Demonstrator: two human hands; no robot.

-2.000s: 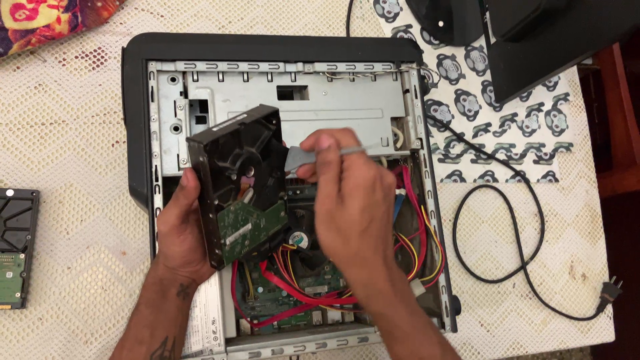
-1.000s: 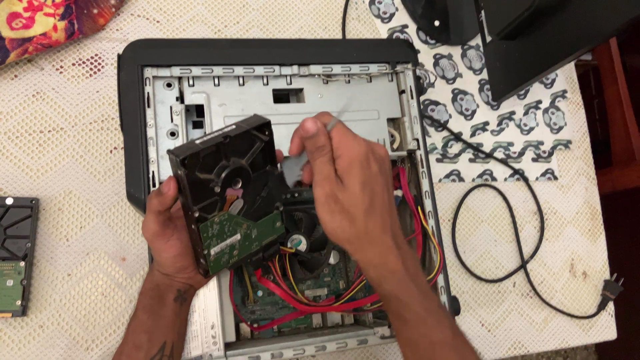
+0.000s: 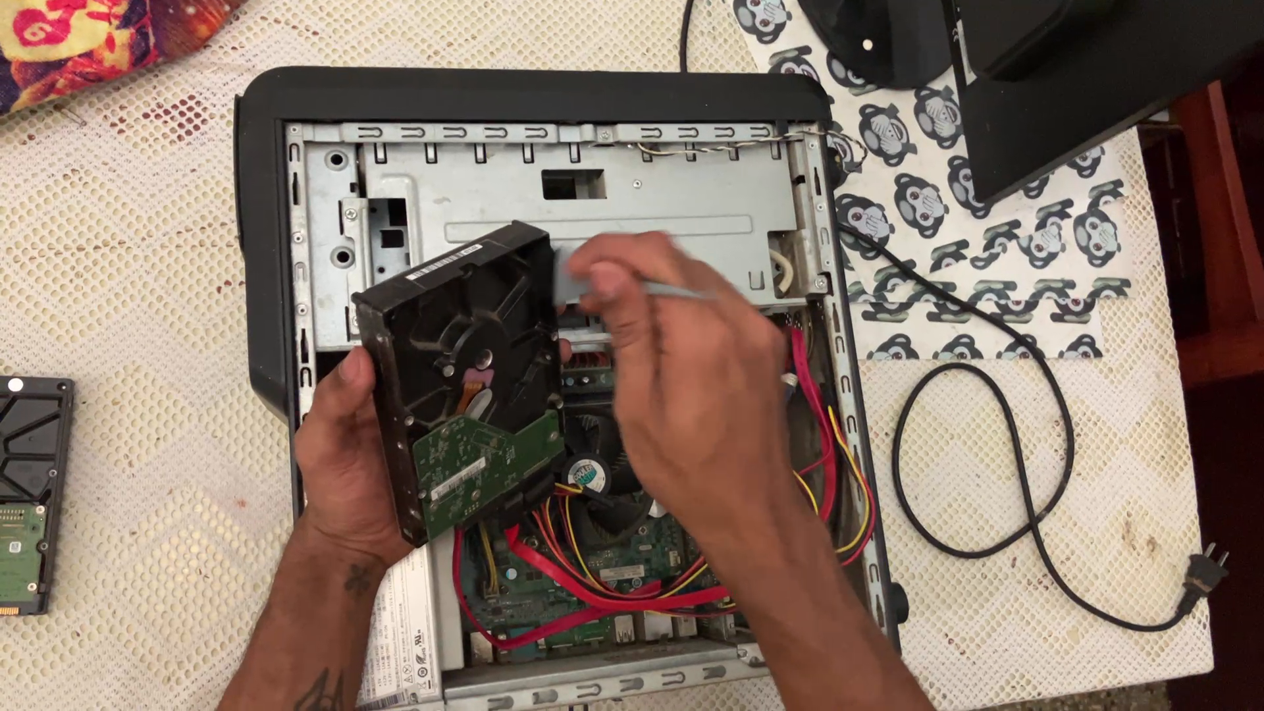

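Observation:
My left hand (image 3: 346, 454) grips a black hard disk drive (image 3: 464, 385) by its left side and lower edge, tilted above the opened computer case (image 3: 533, 99). The drive's green circuit board (image 3: 484, 469) faces up. At the drive's upper right edge, my right hand (image 3: 681, 365) pinches a small grey brush-like tool (image 3: 573, 276); its thin handle points right, and its working end is blurred. Beneath the hands are a CPU cooler fan (image 3: 588, 474), a motherboard (image 3: 632, 558), red data cables (image 3: 632, 597) and yellow, red and black wires.
A second hard drive (image 3: 30, 494) lies on the lace tablecloth (image 3: 168, 326) at the left. At the right are a coiled black power cord (image 3: 1071, 434) with its plug (image 3: 1205, 573), a monkey-print sheet (image 3: 918, 207) and a black monitor (image 3: 1076, 89). Colourful fabric (image 3: 89, 39) lies at the top left.
The drive has turned and tilted slightly in my left hand. My right hand has shifted a little beside the drive's edge, still with the grey tool between its fingers.

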